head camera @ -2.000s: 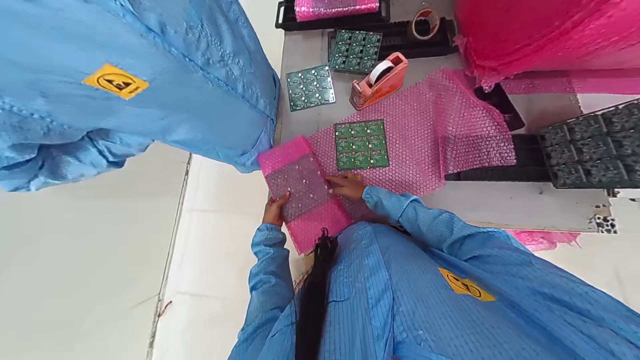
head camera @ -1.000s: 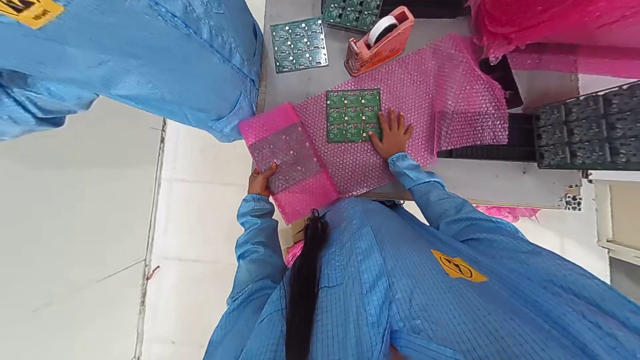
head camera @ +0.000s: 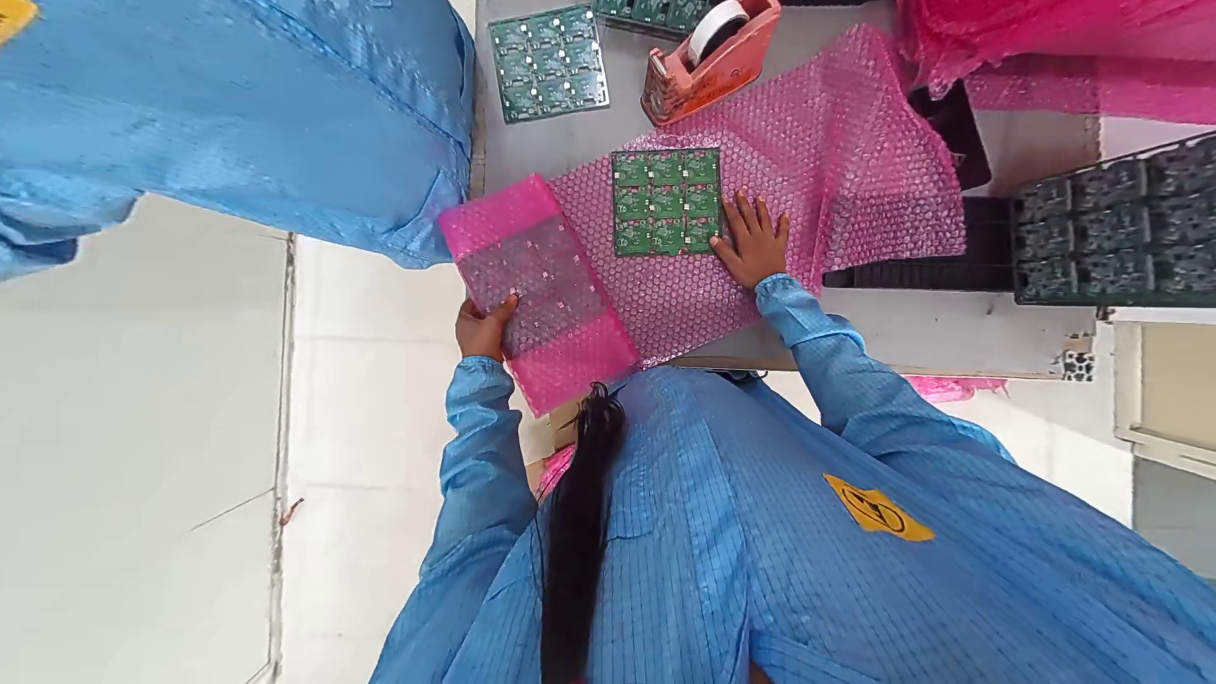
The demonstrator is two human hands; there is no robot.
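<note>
My left hand (head camera: 485, 328) grips the lower left edge of a circuit board panel wrapped in pink bubble wrap (head camera: 532, 285), thumb on top. Flat on the bench, a sheet of pink bubble wrap (head camera: 665, 304) extends to the right from under that wrapped part. A green circuit board panel (head camera: 667, 201) lies bare on the sheet. My right hand (head camera: 755, 239) rests on the sheet with fingers spread, its fingertips at the panel's right edge; it grips nothing.
Above the sheet stands an orange tape dispenser (head camera: 711, 62). Another circuit board panel (head camera: 549, 63) lies at the upper left, beside a co-worker's blue smock (head camera: 285, 104). On the right, more panels (head camera: 1121, 223) stand in a black rack. Pink wrap (head camera: 1064, 43) fills the upper right.
My right hand has left the wrapped panel and now lies flat at the right edge of the bare green panel. My left hand has stayed on the wrapped panel.
</note>
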